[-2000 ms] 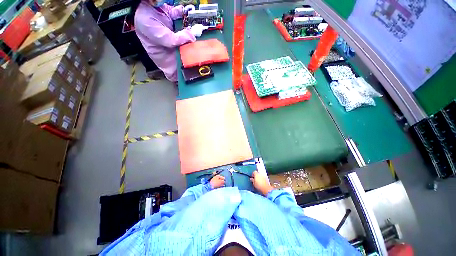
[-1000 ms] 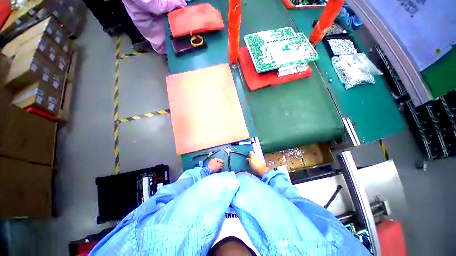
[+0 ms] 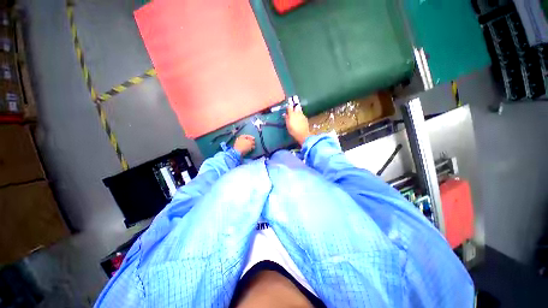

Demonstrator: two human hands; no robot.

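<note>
My left hand [image 3: 244,144] rests at the bench's near edge with its fingers curled; nothing shows in it. My right hand [image 3: 297,123] is at the bench corner, its fingertips at a small black and white stick [image 3: 292,102]; whether it grips the stick is unclear. Side cutters with silver jaws [image 3: 258,122] and dark handles lie open between the hands. Another dark-handled tool [image 3: 231,133] lies to their left. A large red-orange foam pad [image 3: 213,60] lies flat just beyond the tools.
The green belt [image 3: 345,48] is beyond my right hand, with an open brown box [image 3: 354,114] holding bright bits below its end. A metal rail [image 3: 424,150] runs at the right. A black tote [image 3: 141,194] with a board inside is at the left. Part of a red pad [image 3: 287,5] shows at the top.
The view has tipped down and turned, so the other person, the green boards and the bags are out of the picture. My right hand has moved up to the bench corner.
</note>
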